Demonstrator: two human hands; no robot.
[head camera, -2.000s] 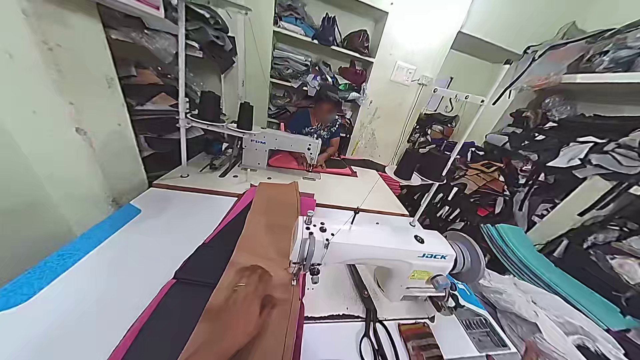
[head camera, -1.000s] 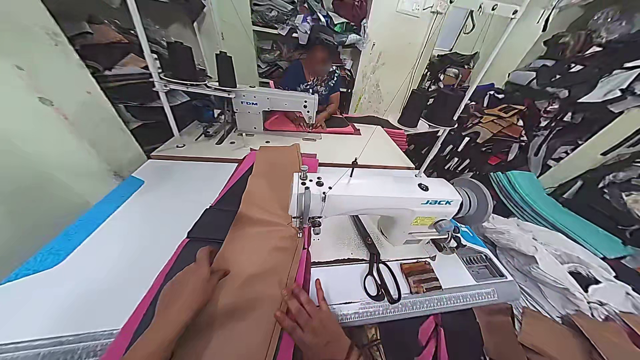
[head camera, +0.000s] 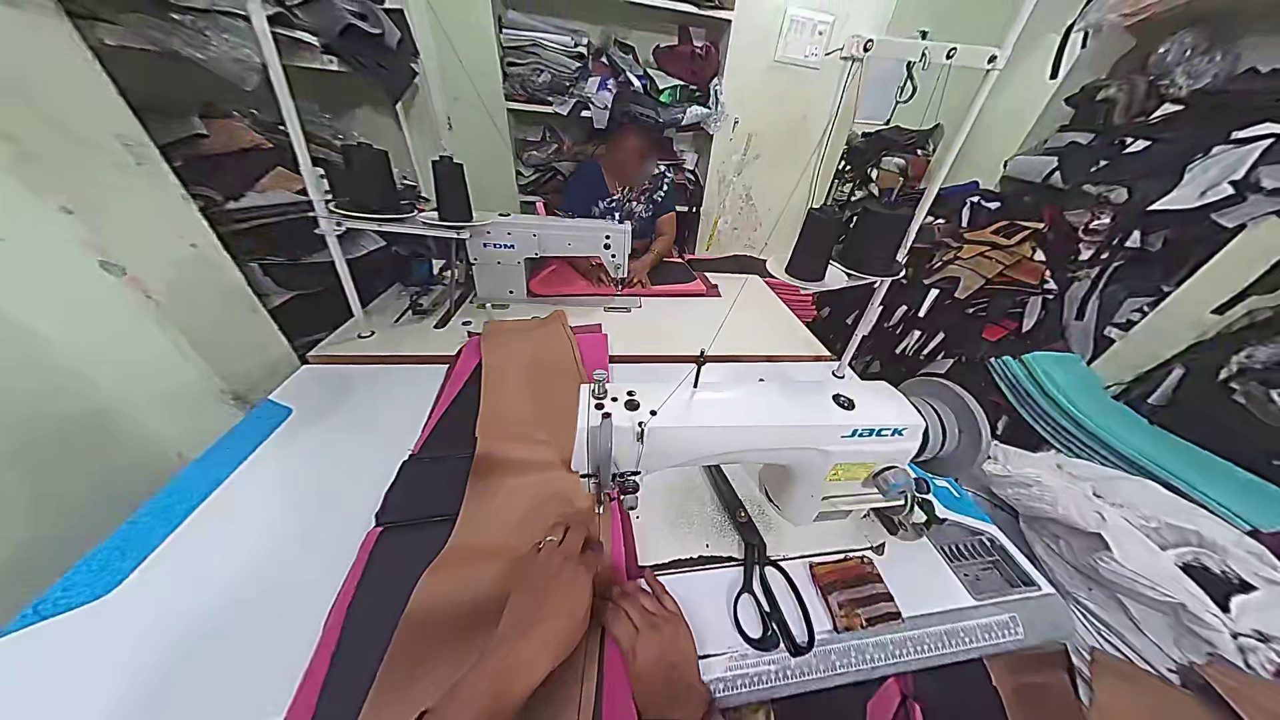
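A long tan fabric strip (head camera: 520, 440) lies over black fabric (head camera: 430, 480) and pink fabric (head camera: 340, 610), its right edge under the needle area of a white Jack sewing machine (head camera: 740, 425). My left hand (head camera: 560, 575) presses on the tan strip just below the presser foot, fingers bent. Close beside it on the right, my right hand (head camera: 650, 630) rests at the strip's right edge and the pink fabric; whether it pinches them is unclear. Black-handled scissors (head camera: 755, 560) lie right of the hands, their blades reaching under the machine arm.
A patterned fabric piece (head camera: 855, 593) lies by the scissors, above a ruler strip (head camera: 870, 655). Behind, a co-worker (head camera: 625, 190) sews at an FDM machine (head camera: 545, 245). Teal fabric (head camera: 1140, 430) and white plastic bags (head camera: 1090, 540) are at the right. Thread cones (head camera: 815, 243) stand behind the near machine.
My left hand has moved up the tan strip to near the presser foot. My right hand, absent from the oldest frame, now rests close beside the left.
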